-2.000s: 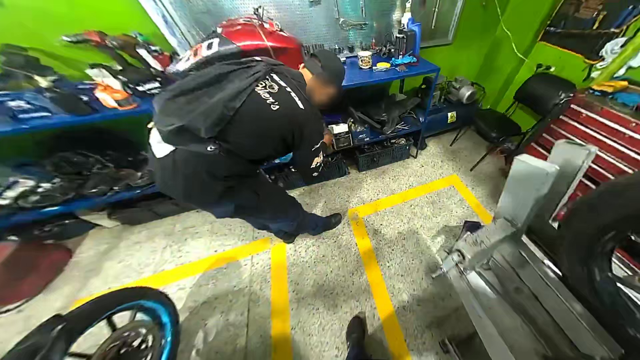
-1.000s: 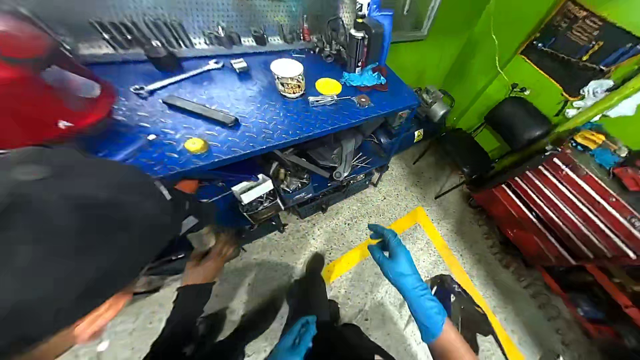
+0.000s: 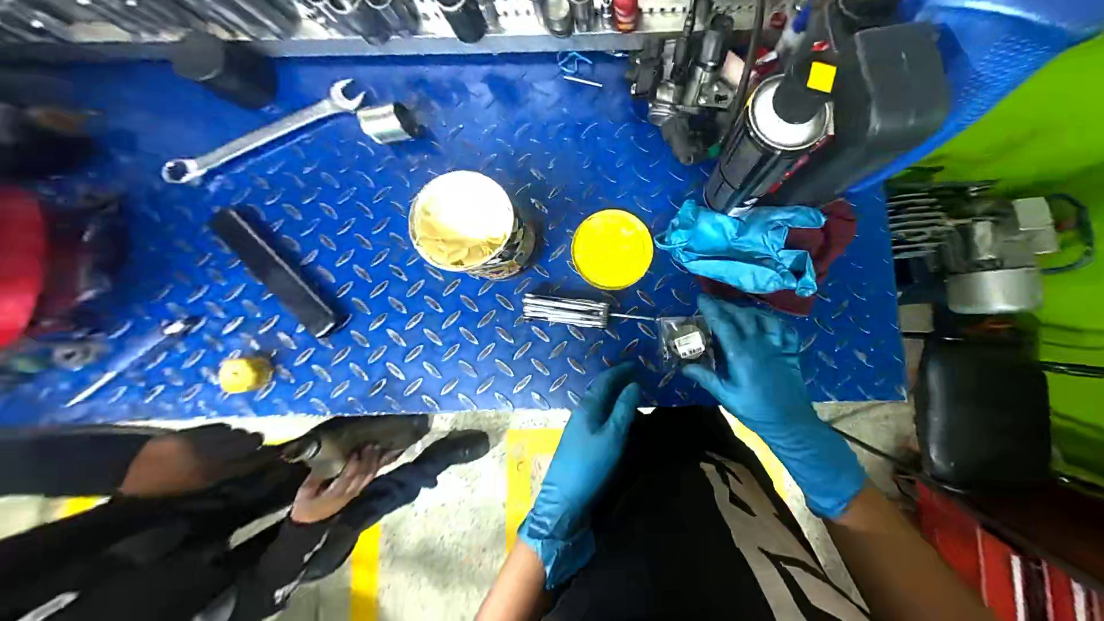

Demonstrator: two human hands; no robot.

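Note:
My right hand [image 3: 763, 388], in a blue glove, reaches over the bench edge with its fingers around the right side of a small clear plastic packet [image 3: 687, 343] holding a dark part and a label. Whether it grips the packet cannot be told. My left hand [image 3: 595, 440], also gloved, is at the front edge of the blue diamond-plate bench [image 3: 431, 362], empty, with its fingers slightly curled. Left of the packet lies a folding tool set [image 3: 567, 310], one thin shaft out toward the packet. Behind are an open tub of cream-coloured paste [image 3: 466, 226] and a yellow lid [image 3: 612, 249].
Blue gloves [image 3: 746, 246] on a dark red cloth and a spray can [image 3: 768, 142] stand at the right. A combination wrench [image 3: 263, 134], a socket [image 3: 388, 123], a black bar [image 3: 276, 272] and a yellow cap [image 3: 245, 375] lie left. A co-worker's hands [image 3: 341, 483] are below the bench's left part.
The view has moved up close to the bench. My right hand, raised over the floor a second ago, is now at the packet on the bench. My left hand has come up to the bench edge.

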